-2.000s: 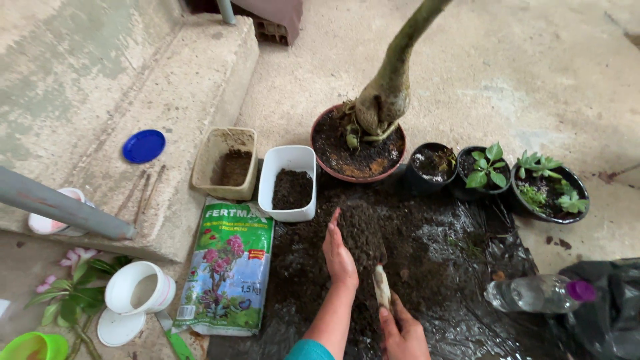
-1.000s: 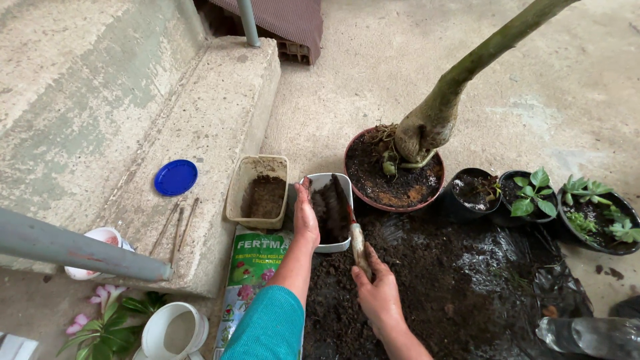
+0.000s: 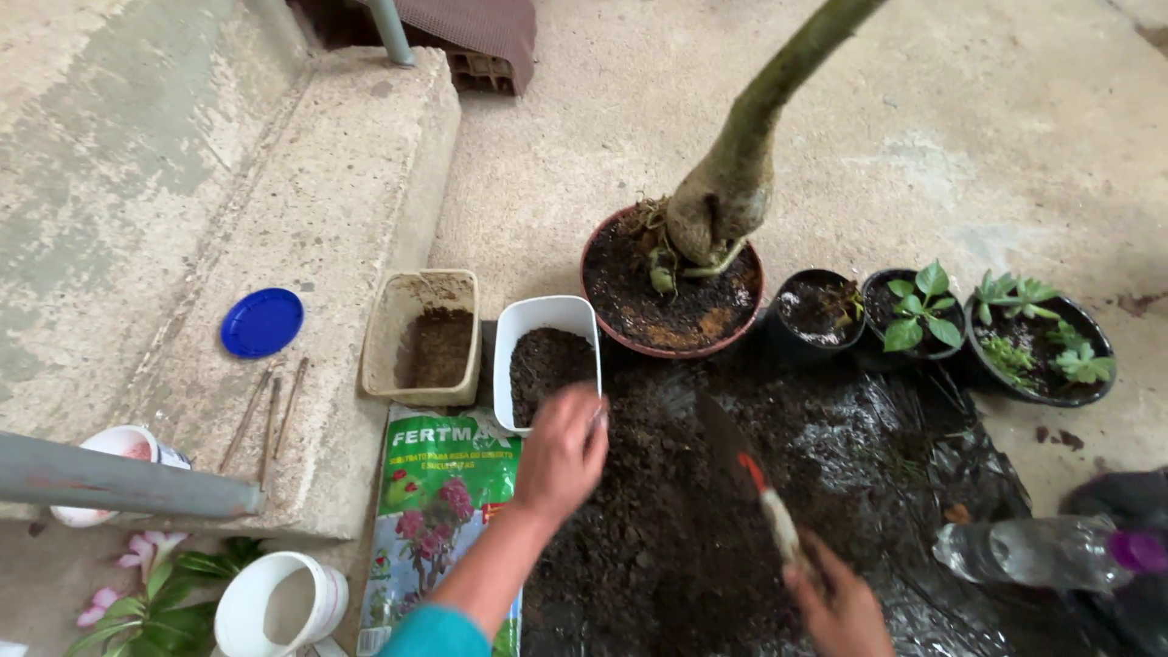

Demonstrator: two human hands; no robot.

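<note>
My right hand (image 3: 835,593) is closed on the pale handle of a garden trowel (image 3: 730,438), whose dark blade points up and left above the soil (image 3: 630,529) on a black plastic sheet (image 3: 967,557). Over the near right rim of a white square container (image 3: 547,310), partly filled with soil, is my left hand (image 3: 561,447), blurred, its fingers curled; whether it grips the rim or holds anything is unclear. A green substrate bag (image 3: 447,511) lies under my left forearm. Left of the white container stands a beige square container (image 3: 422,383) with soil inside.
Behind the sheet are a thick-stemmed plant in a round pot (image 3: 675,338) and several small black pots, one with succulents (image 3: 1040,351). A clear bottle (image 3: 1031,552) lies right. Left are a concrete step (image 3: 338,182), blue lid (image 3: 262,322), sticks (image 3: 271,429), metal rail (image 3: 128,479) and white tub (image 3: 278,602).
The trowel was at the soil heap, then over the white container; now my right hand holds it lower and to the right, away from that container. My left hand has moved down along the container's side.
</note>
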